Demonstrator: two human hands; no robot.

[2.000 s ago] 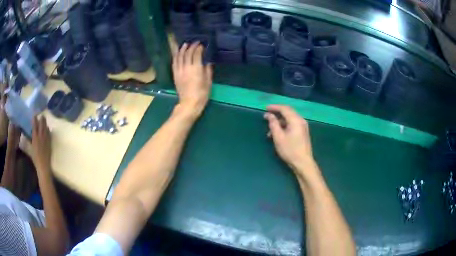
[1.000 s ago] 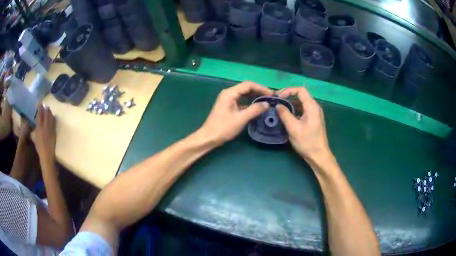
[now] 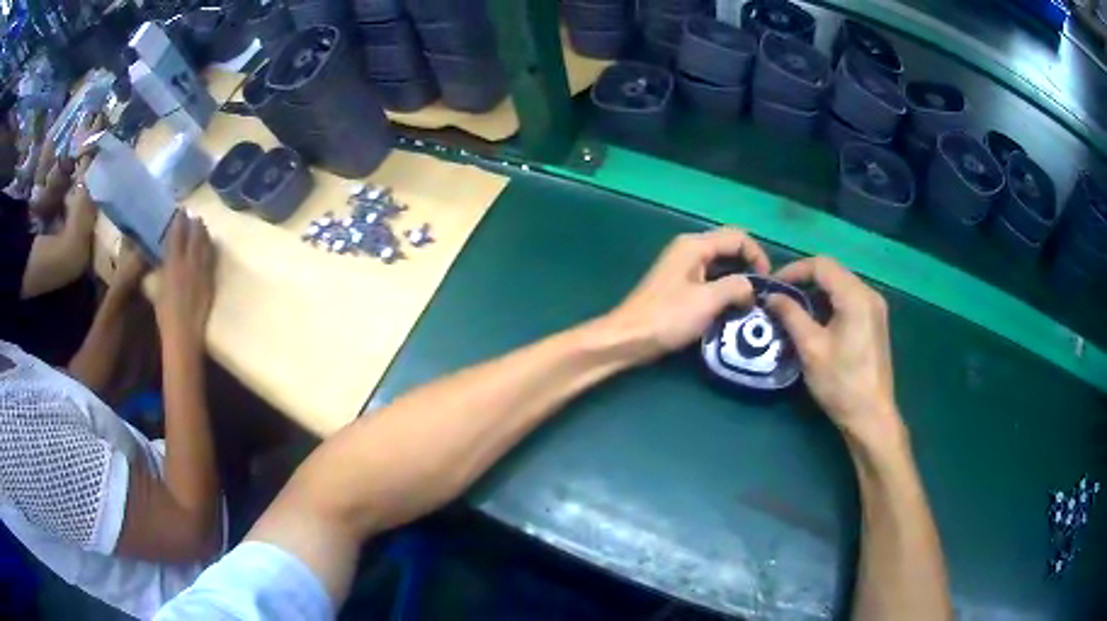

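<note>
A dark rounded-square housing is held just over the green bench, its open side facing up. Its inside shows a pale, shiny face around a central round hub. My left hand grips its upper left rim, with the thumb reaching inside. My right hand grips its upper right rim, with the thumb also inside. What the thumbs touch at the top of the housing is too small and hidden to tell.
Dark housings stand stacked behind the green edge strip. Small silvery fittings lie on the pale board; more fittings lie at far right. A neighbouring person's arm is at left, beside grey-white boxes.
My left hand came from the stacked housings to join my right hand on one housing. Its inside now looks pale and shiny instead of dark. The view has shifted left.
</note>
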